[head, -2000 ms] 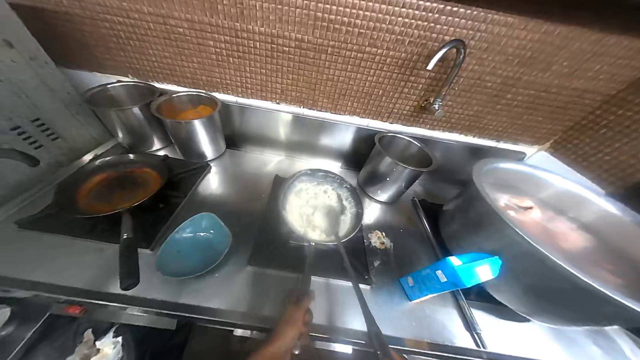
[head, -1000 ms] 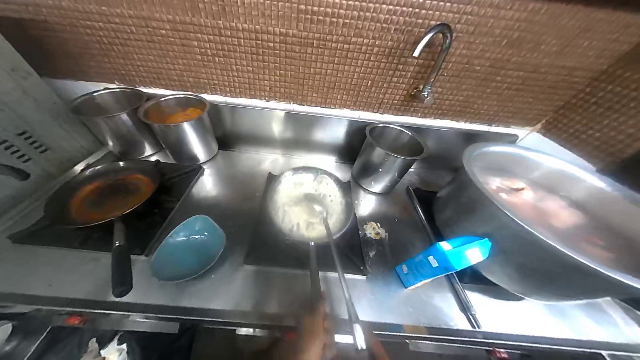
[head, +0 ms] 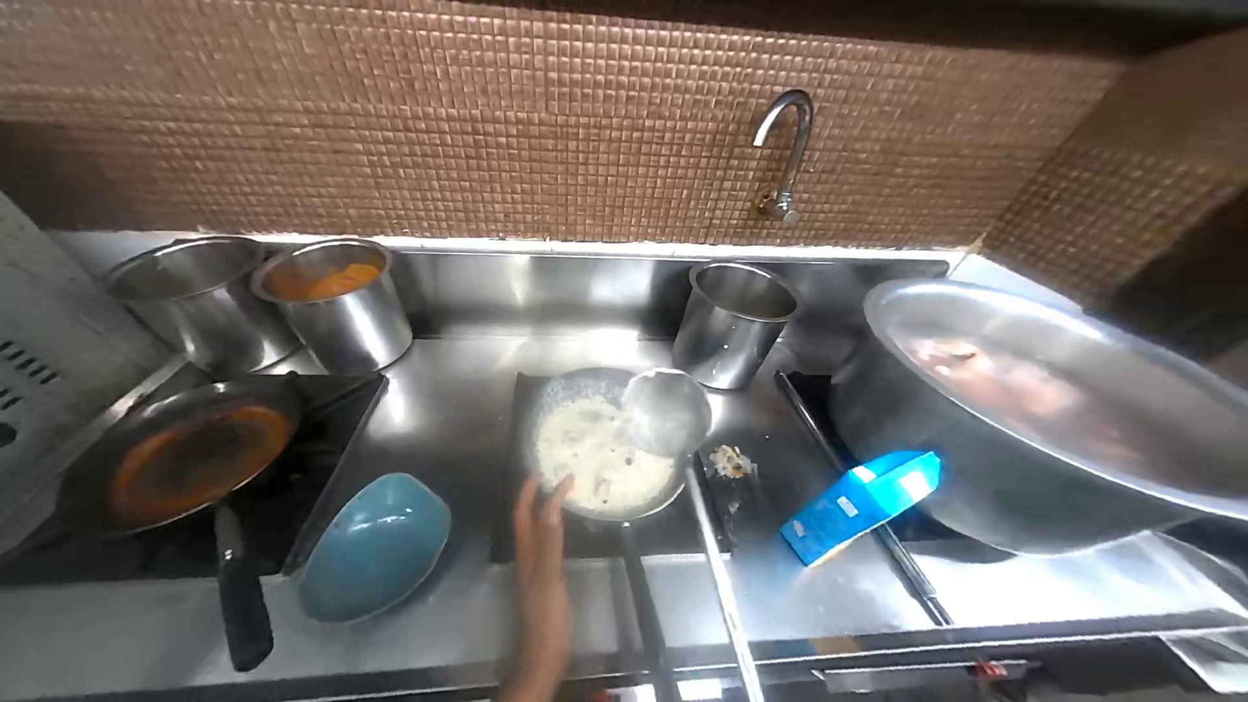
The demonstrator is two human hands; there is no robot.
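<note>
A frying pan [head: 595,468] with a creamy white sauce sits on the middle burner, its handle pointing toward me. My left hand [head: 541,575] reaches over the pan's near left edge, fingers spread and holding nothing. A long-handled metal ladle [head: 666,411] is raised over the pan's right side, its handle running down out of the bottom edge. My right hand is out of view. Left of the pan stands a blue bowl [head: 375,548]. Some spilled food bits [head: 731,462] lie right of the pan.
Another frying pan [head: 200,458] with orange residue rests on the left burner. Steel pots [head: 356,322] stand behind it, a steel container [head: 726,336] behind the middle burner. At right are a blue carton [head: 858,502], a metal rod [head: 912,570] and a huge pot [head: 985,478]; a tap [head: 795,146] projects from the wall.
The ladle has lifted out of the sauce to the pan's right side. My left hand has left the pan handle area and now reaches with bare fingers to the pan's edge.
</note>
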